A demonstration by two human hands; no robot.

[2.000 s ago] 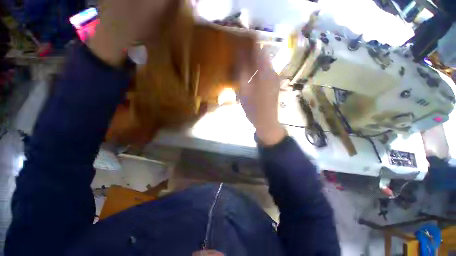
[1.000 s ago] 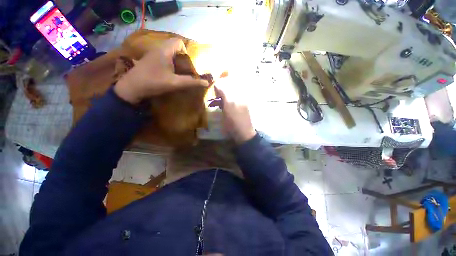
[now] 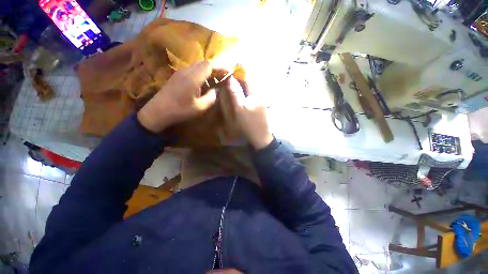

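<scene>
A mustard-brown garment piece (image 3: 109, 88) lies heaped on the white table, left of the sewing machine (image 3: 406, 59). My left hand (image 3: 179, 97) grips the cloth near its right part, thumb and fingers close together. My right hand (image 3: 247, 115) is at the cloth's right edge, its fingertips pinching the edge close to my left fingertips. Small white marks, perhaps thread or lining, show at the edge between the hands. Lamp glare washes out the area just beyond my right fingertips.
Shears (image 3: 344, 115) and a tan-brown strip (image 3: 369, 99) lie under the machine arm. A lit smartphone (image 3: 75, 24) is at the far left. A control panel (image 3: 445, 143) is at the table's right end. A wooden stool (image 3: 444, 243) with a blue item stands lower right.
The cloth was lifted and blurred at first, then came down onto the table. My right fingertips have moved up to the cloth edge beside my left hand. The dark thing by them no longer shows.
</scene>
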